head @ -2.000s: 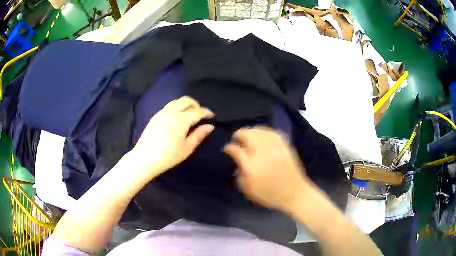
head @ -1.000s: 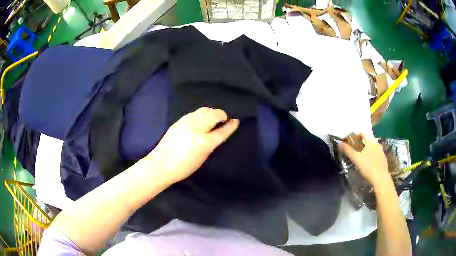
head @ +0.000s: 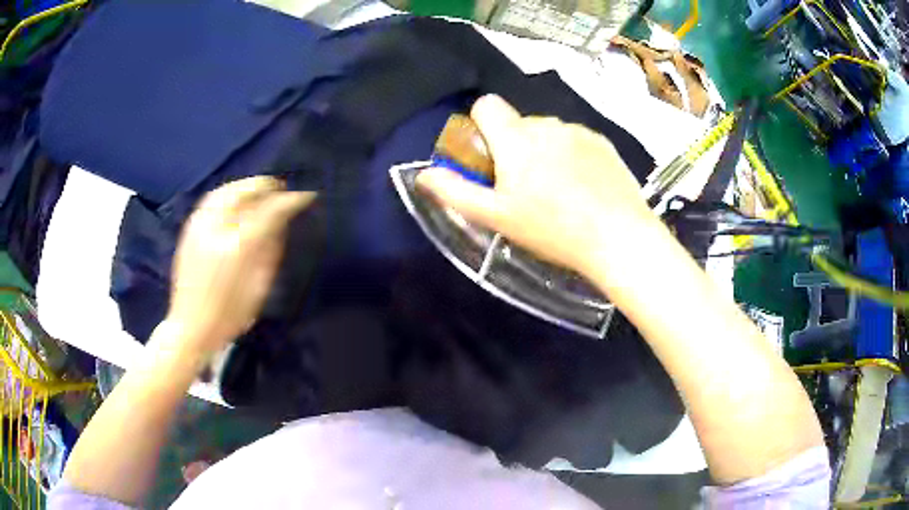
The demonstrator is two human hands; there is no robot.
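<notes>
A black garment [head: 449,369] covers much of the table. My right hand [head: 558,184] grips the brown handle of a steam iron [head: 543,284]. The iron is over the middle of the garment, its pointed tip toward the upper left; whether its sole touches the cloth cannot be told. A blue part shows beside the handle. My left hand [head: 224,264] is blurred over the garment's left part, with fingers curled; whether it holds cloth is unclear. A smooth navy padded board [head: 169,95] extends out at the upper left.
White table cover [head: 75,254] shows around the garment. Yellow hose and dark cable [head: 698,154] run from the iron's rear to the right. Brown and white scraps [head: 663,75] lie at the far edge. A yellow wire basket [head: 30,388] stands lower left, blue equipment [head: 875,289] at right.
My right hand has brought the iron from the table's right end to over the garment. My left hand has moved left from the garment's middle. The view has shifted.
</notes>
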